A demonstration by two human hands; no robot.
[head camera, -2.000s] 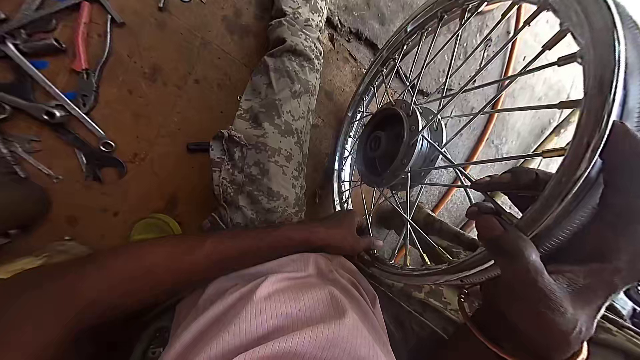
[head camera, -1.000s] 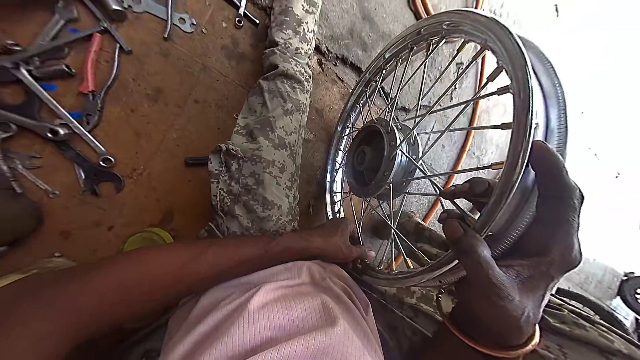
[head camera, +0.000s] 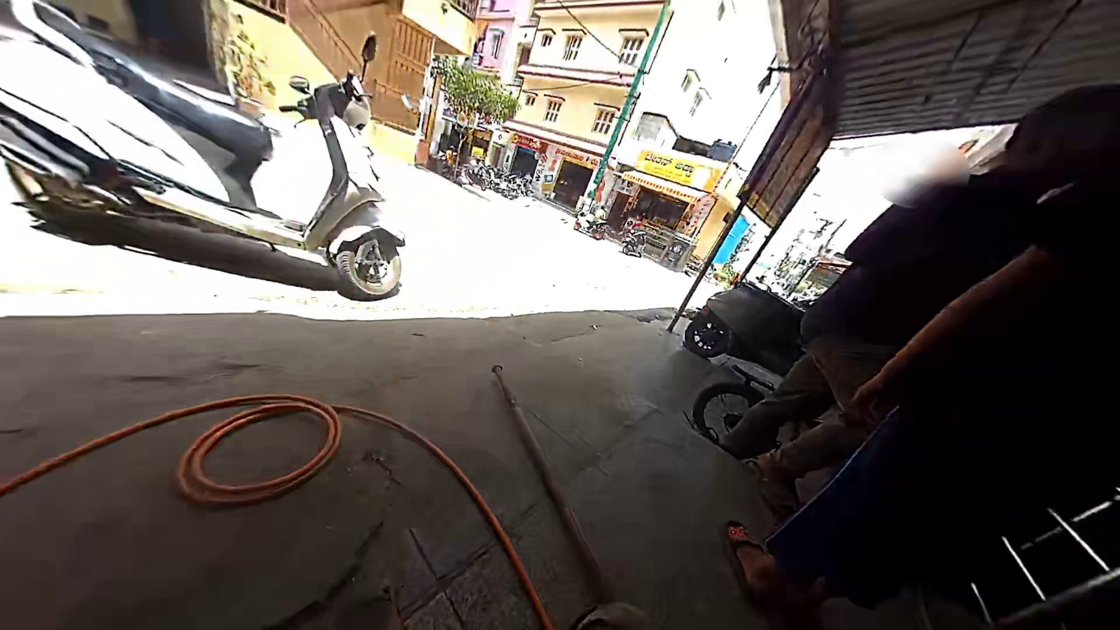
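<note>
Neither my left hand nor my right hand shows in the head view now, so what they hold is hidden. Low at the right edge, part of a spoked wheel [head camera: 1054, 551] appears dark, with a few bright spokes. An orange hose [head camera: 262, 496] lies coiled on the shaded floor at the left and runs on toward the bottom middle. To the right of the coil a long metal rod [head camera: 549, 477] rests on the ground.
People in dark clothes [head camera: 927, 262] are close by on the right, one sandaled foot [head camera: 744, 542] on the floor. Beyond them are a covered two-wheeler [head camera: 752, 324] and another wheel [head camera: 726, 409]. A parked scooter [head camera: 341, 192] stands in the sunlit street, before shop buildings [head camera: 569, 105].
The view has swung up and away toward the street. Both hands, gripping the rim of the spoked wheel earlier, have left the view, as have the tools on the brown surface.
</note>
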